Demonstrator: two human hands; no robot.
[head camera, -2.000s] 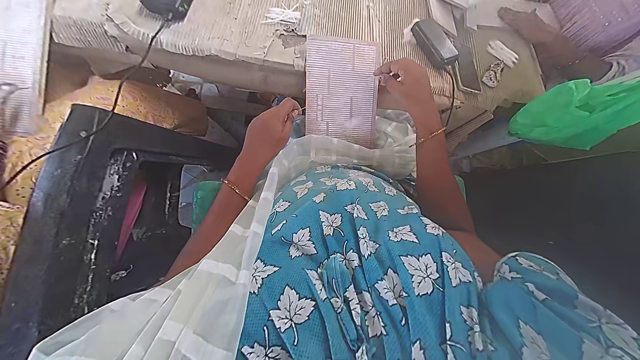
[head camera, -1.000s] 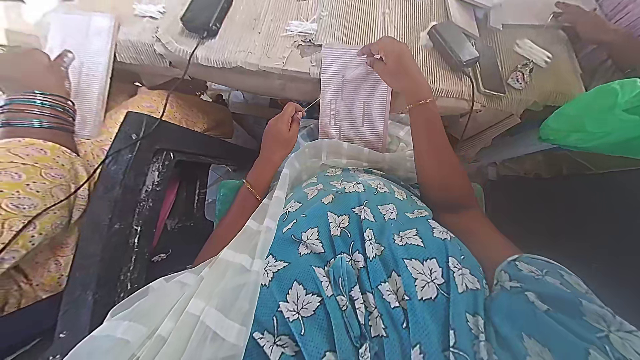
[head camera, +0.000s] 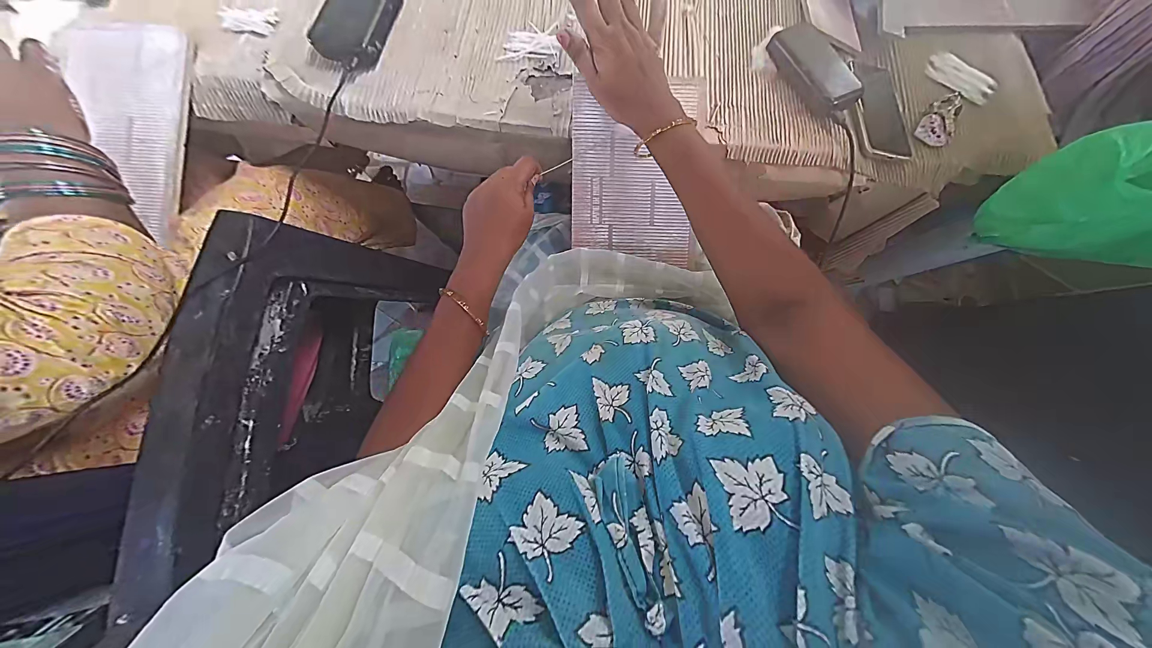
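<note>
A ribbed, translucent rectangular panel (head camera: 630, 202) lies from the table's edge toward my lap. Left of it, my left hand (head camera: 504, 202) is closed on a thin stick (head camera: 556, 167) whose far end reaches the panel's left side. My right hand (head camera: 621, 67) is spread above the panel's far end, its fingers apart and nothing seen in them. The fingertips run to the top edge of the view. Beside my right hand, a bundle of thin white sticks (head camera: 531, 45) lies on the corrugated cardboard table cover (head camera: 432, 90).
Black devices (head camera: 814, 67) with cords lie on the table, near a phone-like object (head camera: 882, 112), white sticks (head camera: 961, 78) and a small trinket (head camera: 938, 121). A co-worker's bangled arm (head camera: 63, 171) and another panel (head camera: 130, 117) are at left, a black plastic chair (head camera: 198, 396) below, a green bag (head camera: 1071, 198) at right.
My right hand has left the panel's upper right part and moved forward, its fingers spreading. My left hand still holds the thin stick beside the panel. The co-worker's arm has come into view at left.
</note>
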